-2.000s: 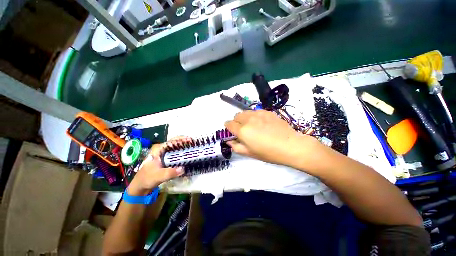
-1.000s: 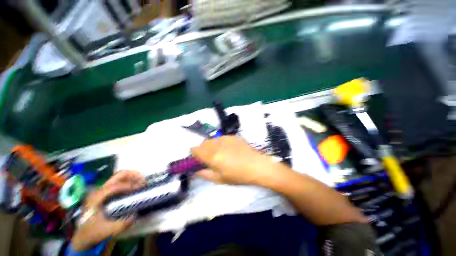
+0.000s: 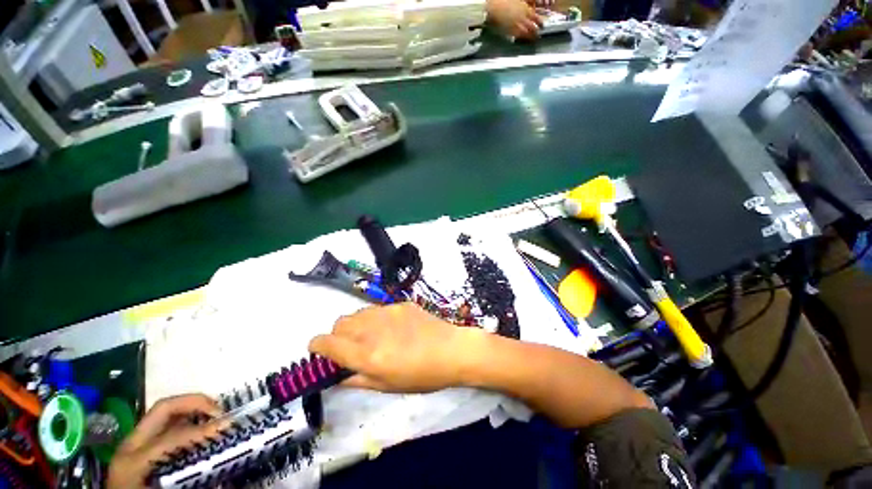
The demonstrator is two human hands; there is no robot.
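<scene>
My left hand (image 3: 164, 432) holds the silver slotted brush barrel (image 3: 234, 449) with black bristles at the lower left, over the white cloth (image 3: 258, 301). My right hand (image 3: 402, 346) grips the dark end of a bristle strip (image 3: 304, 377) with magenta-pink teeth. The strip lies along the barrel's upper side and sticks out past its right end; its left part reaches a pale bar beside the barrel. How far it sits in a slot I cannot tell. The black handle housing (image 3: 330, 272) with thin wires lies behind my right hand.
Dark small parts (image 3: 490, 287) lie on the cloth's right. Beyond it are an orange blade (image 3: 577, 292), a black tool (image 3: 598, 270) and a yellow hammer (image 3: 681, 329). A solder spool (image 3: 62, 426) is far left. White housings (image 3: 172, 181) sit on the green conveyor; another person's hand (image 3: 516, 17) is opposite.
The view has swung right and up, so the bench things sit further left and lower. More of the pink-toothed strip shows between my hands, beyond the barrel's right end.
</scene>
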